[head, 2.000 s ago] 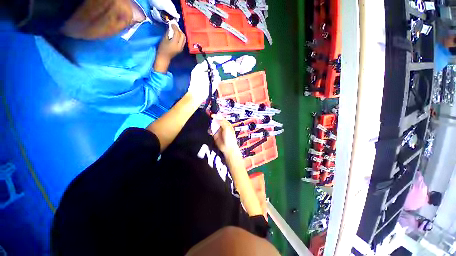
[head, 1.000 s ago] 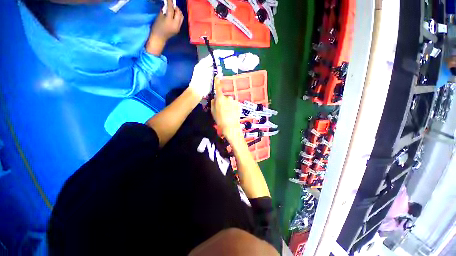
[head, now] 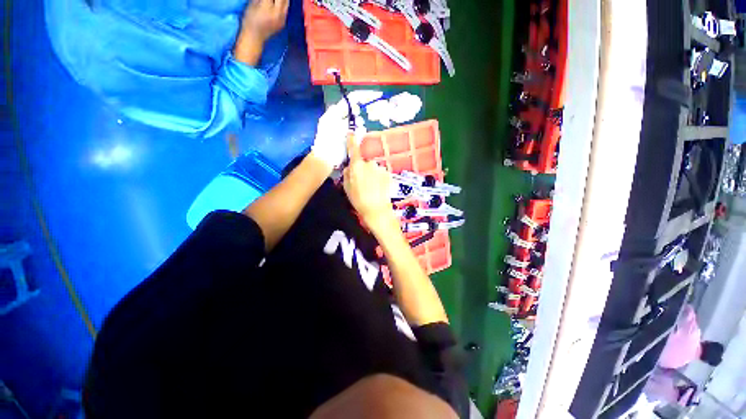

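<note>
My left hand (head: 330, 137), in a white glove, holds a wristwatch with a black strap (head: 343, 94). The strap sticks out past the glove towards the upper orange-red tray. My bare right hand (head: 366, 178) is against the gloved hand, its fingers at the lower part of the watch; whether they grip it or a cloth is too small to tell. The watch head is mostly hidden. An orange-red watch tray (head: 401, 147) lies beside my hands, with several watches with pale straps (head: 427, 201) and a dark-strapped one.
A white crumpled cloth or glove (head: 397, 108) lies between that tray and another orange-red tray (head: 323, 51) with pale-strapped watches. More filled trays (head: 536, 221) stand across the green surface, beside a white shelf (head: 577, 204). A person in a blue smock (head: 164, 65) is close by.
My right hand has moved up along the watch to my gloved left hand, then stayed there. The neighbour in blue has shifted towards the upper edge of the view.
</note>
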